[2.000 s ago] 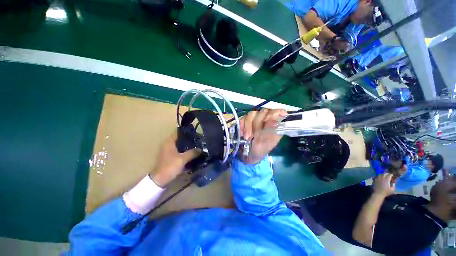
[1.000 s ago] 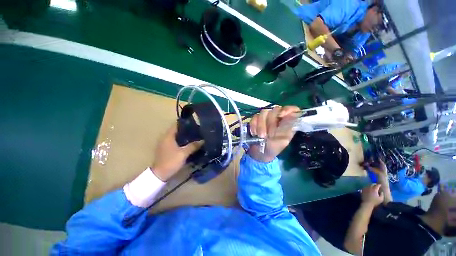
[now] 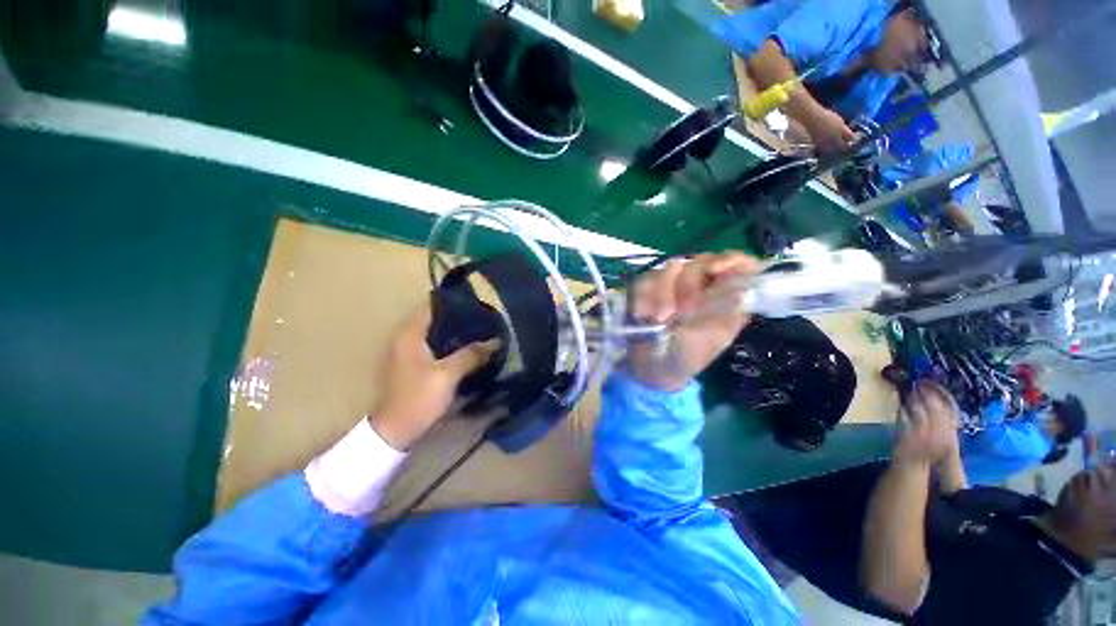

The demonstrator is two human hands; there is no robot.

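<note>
My left hand point(image 3: 422, 373) is shut on a black headset point(image 3: 529, 320) with two pale headband hoops, held above the brown cardboard mat point(image 3: 324, 287). My right hand point(image 3: 688, 320) grips the white electric screwdriver point(image 3: 818, 284), slightly blurred, just right of the hoops. The silvery driver tip point(image 3: 630, 330) points left at the hoops; whether it touches the headset cannot be told. A thin black boom or cable runs from the headset down toward my left sleeve.
Headsets lie on the green line beyond, one with pale hoops point(image 3: 529, 104). A black headset pile point(image 3: 793, 382) lies right of my right hand. A blue-clad person point(image 3: 814, 55) works at the upper right; a person in black point(image 3: 967, 538) sits at the right.
My right hand and the screwdriver have moved right, slightly away from the hoops. The headset has tilted a little in my left hand, and its lower cup shows more.
</note>
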